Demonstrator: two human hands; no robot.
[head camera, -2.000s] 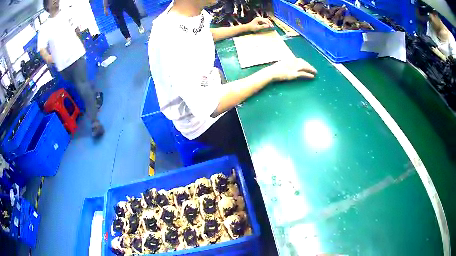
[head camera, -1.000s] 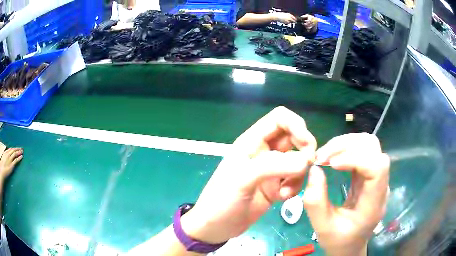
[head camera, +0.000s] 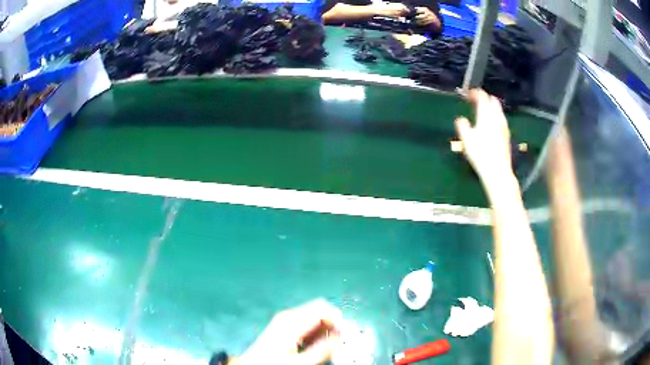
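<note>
My right hand (head camera: 485, 132) is stretched forward at the right with thumb and fingers apart. It is over a dark piece on the green surface whose small tan ends (head camera: 523, 147) show beside the hand. My left hand (head camera: 306, 331) is low at the bottom centre, blurred, with curled fingers; whether it holds anything is unclear. A white glue bottle (head camera: 416, 288) with a blue tip lies on the bench, near a crumpled white tissue (head camera: 469, 317) and a red-orange tool (head camera: 422, 352).
Black frilly pieces (head camera: 214, 43) are heaped along the back. A blue crate (head camera: 43, 146) of brown-tan parts is at far left. A clear screen (head camera: 606, 164) with grey posts is at right and shows an arm's reflection. Another person's hands (head camera: 426, 18) are at the back.
Two seconds ago the view faced left. One second ago my hands were together at the fingertips; now the right has reached forward and the left has dropped low. The tissue is now uncovered.
</note>
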